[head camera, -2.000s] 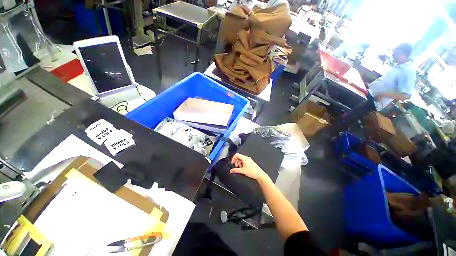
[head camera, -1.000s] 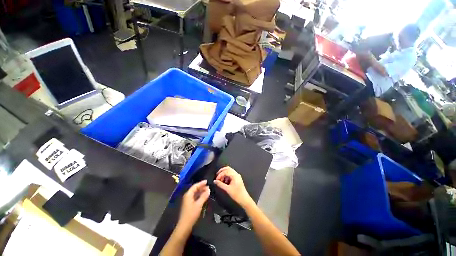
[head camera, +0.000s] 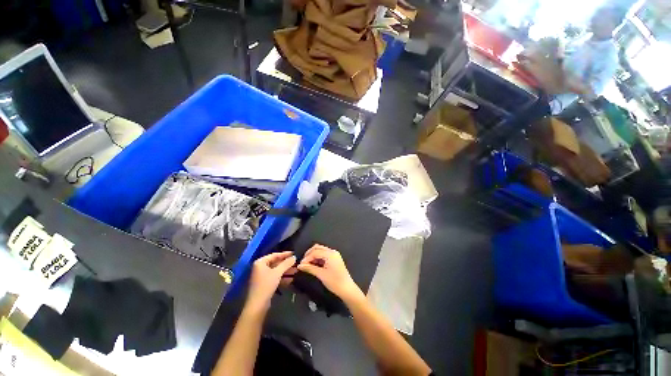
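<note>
A stack of black fabric panels lies on a side surface in front of me. My left hand and my right hand are close together at the stack's near left edge. The fingertips of both hands pinch dark fabric there; how many layers they hold is hidden. White labels with black lettering lie on the dark tabletop at the left. Black fabric pieces lie near them, partly over the white board's edge.
A blue bin with a grey-white stack and plastic-wrapped goods stands left of the black stack. Crumpled clear plastic lies behind it. A dark-screened tablet is at far left. Brown fabric, another blue bin and a person are beyond.
My left hand came in beside my right hand at the black stack. Both now pinch at its near edge, closer together. The view has shifted right, and the board has mostly left the picture.
</note>
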